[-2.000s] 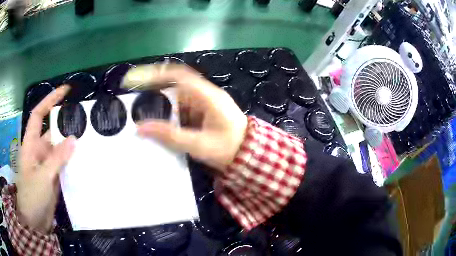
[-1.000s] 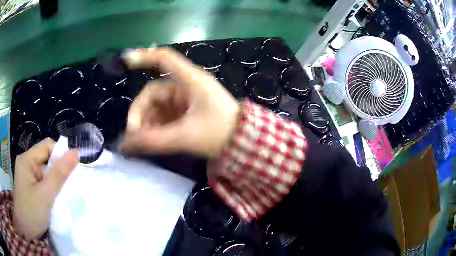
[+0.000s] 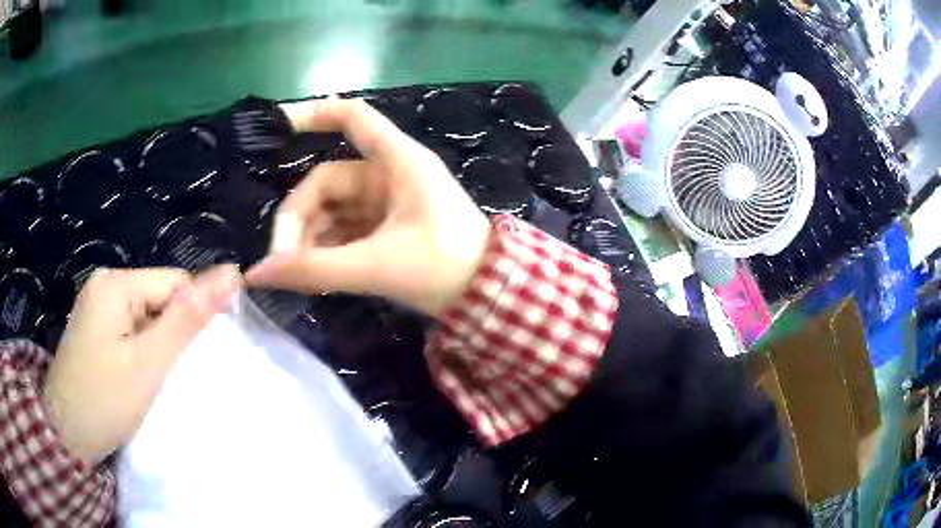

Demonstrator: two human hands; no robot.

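My left hand (image 3: 134, 345) is closed on the top corner of a white label sheet (image 3: 268, 433), which hangs towards me with its plain side showing. My right hand (image 3: 382, 222) is just right of it, thumb tip at the sheet's top corner. A black round label (image 3: 258, 129) with pale print lines is at the tip of my right index finger, above the tray. The black blister tray (image 3: 341, 345) lies beneath, with rows of glossy round black lids (image 3: 177, 160). Some lids show printed lines. Whether my right thumb grips the sheet or another label cannot be told.
A green conveyor belt (image 3: 464, 46) runs behind the tray, with a dark item at far left. A white desk fan (image 3: 736, 180) stands right, beside a pink item (image 3: 741, 304). An open brown carton (image 3: 825, 397) is at lower right, near blue crates.
The label row on the sheet is no longer visible; the sheet has turned and bent. My left hand has moved right to meet my right hand, whose index finger now shows a label clearly.
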